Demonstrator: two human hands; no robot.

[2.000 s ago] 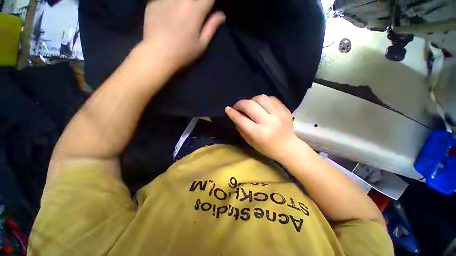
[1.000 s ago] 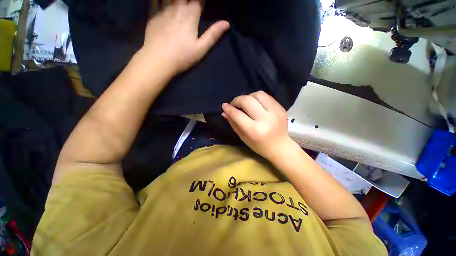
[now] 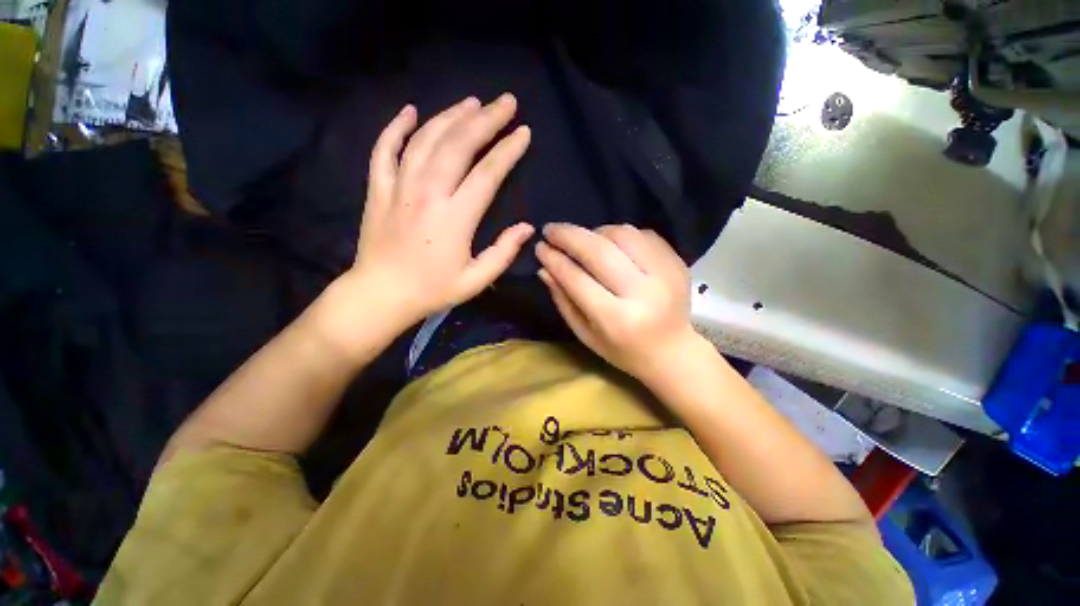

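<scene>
A large black cloth garment [image 3: 569,154] lies spread over the work surface in front of me and hangs towards my lap. My left hand [image 3: 438,207] lies on it palm down, fingers spread, thumb pointing at my right hand. My right hand [image 3: 616,284] pinches the near edge of the black cloth between thumb and fingers. The two hands are close together at that edge. The fingertips of my right hand are partly hidden by the hand itself.
The pale machine bed [image 3: 829,320] is to the right, with the dark machine head [image 3: 947,36] above it. A blue tray [image 3: 1042,397] sits at the far right, and white papers [image 3: 805,414] below the bed. More black cloth [image 3: 95,296] is at the left.
My left hand has come back towards me from the far part of the cloth to beside my right hand, its fingers now spread. My right hand has stayed nearly in place.
</scene>
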